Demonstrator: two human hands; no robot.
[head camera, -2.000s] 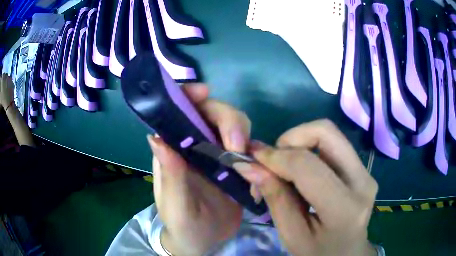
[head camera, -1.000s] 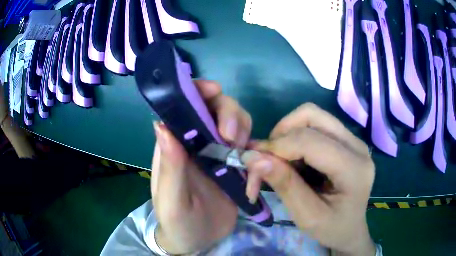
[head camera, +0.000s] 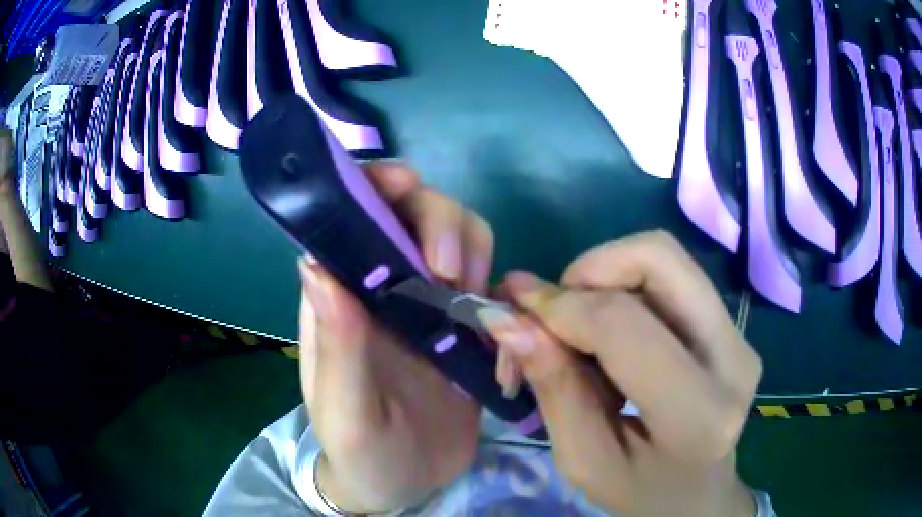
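Observation:
A 3D printing pen (head camera: 334, 217) with a black body and a pink-purple side is held at a slant, its wide black end with a small round hole at the upper left. My left hand (head camera: 389, 394) is shut around it from below, fingers on its far side. Two small pink oval buttons (head camera: 377, 277) show on the black face. My right hand (head camera: 637, 364) pinches a thin grey, shiny flat strip (head camera: 430, 294), which lies against the black face between the two buttons. The pen's narrow end is partly hidden behind my right fingers.
Rows of similar pens lie on the dark green bench, at the left (head camera: 167, 151) and at the right (head camera: 768, 242). A white sheet (head camera: 617, 81) lies at the back between them. Printed sheets (head camera: 76, 61) are at the far left, beside another person's arm (head camera: 22, 237).
Since a second ago the pen has shifted left and slightly down. The strip is darker and tilted differently against it. The other person's arm has moved a little at the far left.

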